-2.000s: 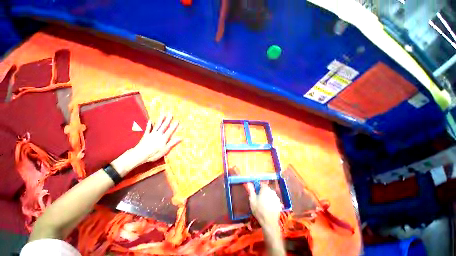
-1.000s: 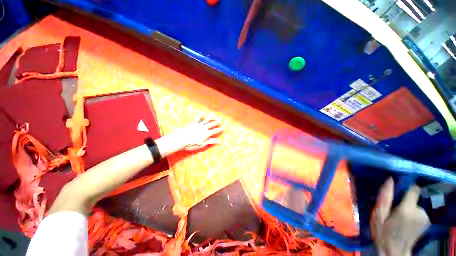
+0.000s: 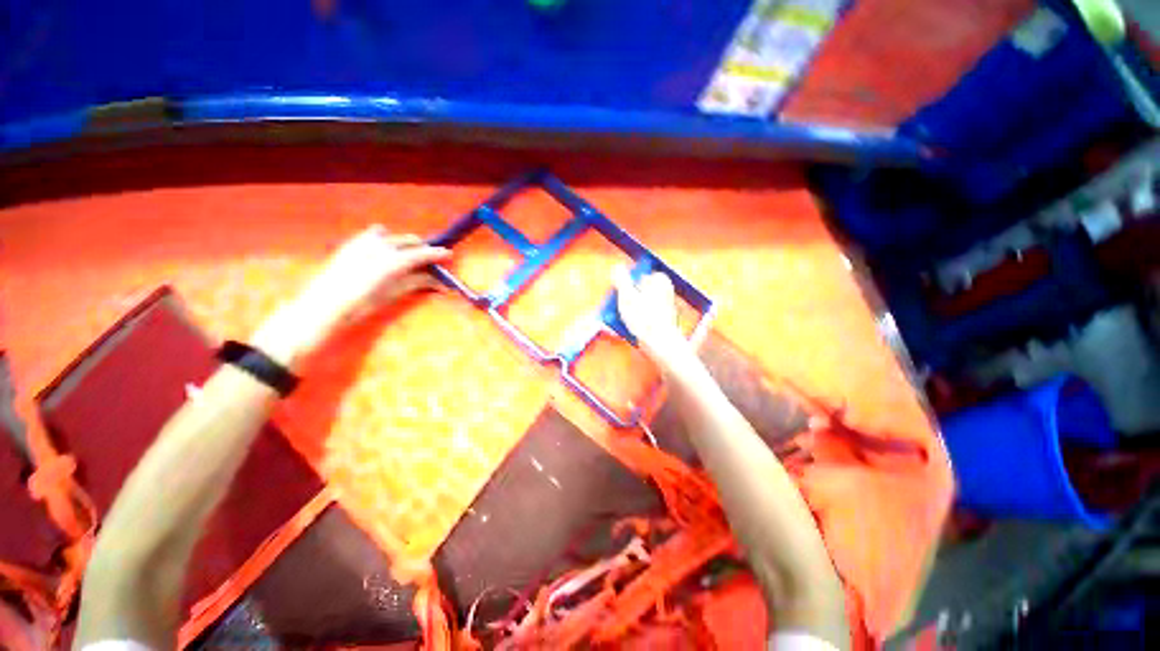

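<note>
The blue cutting die [image 3: 519, 277], an open frame with crossbars, lies turned at an angle over the orange sheet material [image 3: 407, 439]. My right hand [image 3: 646, 308] grips a crossbar near its right end. My left hand [image 3: 375, 274], with a black band on the wrist, has its fingers and thumb at the die's left corner, seemingly pinching it. A dark red cut panel [image 3: 140, 382] lies left, partly behind my left forearm. Brown-grey cutting board [image 3: 547, 490] shows below the die. Some die edges are blurred.
Tangled orange-red scrap strips [image 3: 636, 572] lie along the near edge. The blue press beam [image 3: 483, 64] runs behind the sheet, with labels [image 3: 770, 57]. A blue tub [image 3: 1018, 445] stands on the floor at the right, beyond the bed's edge.
The die was first on the sheet's near right part, then swung right and blurred in my right hand; now it is back over the sheet, turned. My left hand has come to its corner.
</note>
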